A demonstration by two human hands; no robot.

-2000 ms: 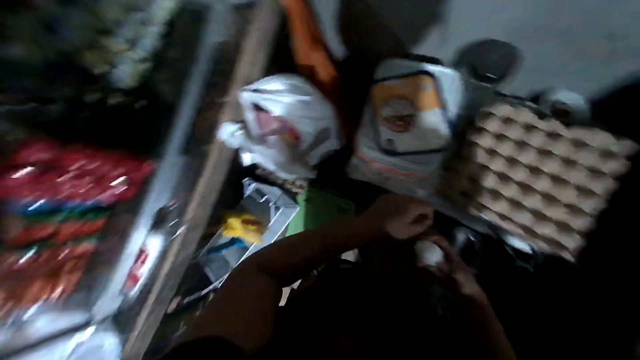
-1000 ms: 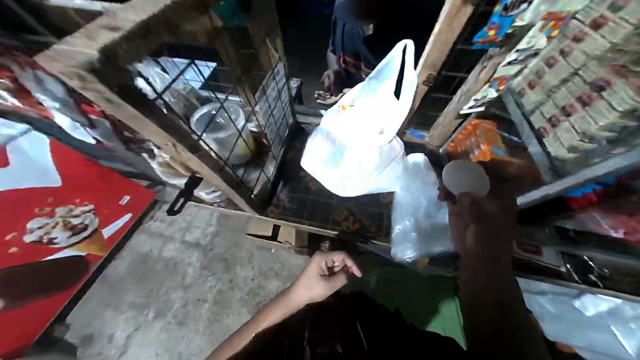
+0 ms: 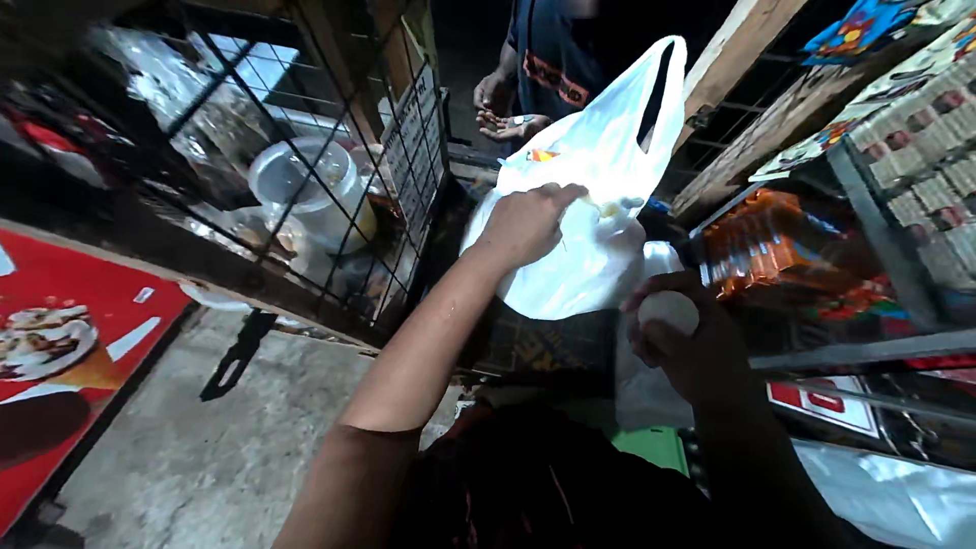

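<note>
A full white plastic carrier bag (image 3: 564, 259) stands on a dark counter (image 3: 526, 343), one handle loop sticking up at its right. My left hand (image 3: 530, 225) is at the front of the bag, its fingers on or just over the plastic; whether they grip it is hidden by glare. In my right hand (image 3: 675, 343), low and to the right of the bag, is a white egg (image 3: 669, 313) held between thumb and fingers. A clear plastic bag (image 3: 656, 389) hangs or lies beside and below that hand. Small yellowish items show near the carrier bag's right side.
Beyond the counter a person (image 3: 553, 69) in a dark shirt holds both hands low, with small things on one palm. A wire mesh panel (image 3: 320, 152) and a plastic tub (image 3: 309, 187) are at the left. Orange packets (image 3: 762, 244) fill a case at the right. A red freezer lid (image 3: 114, 328) is lower left.
The view has swung from an egg tray to the counter. My left hand has moved up from below the counter's edge to the white bag. The egg stays in my right hand, now lower beside the bag.
</note>
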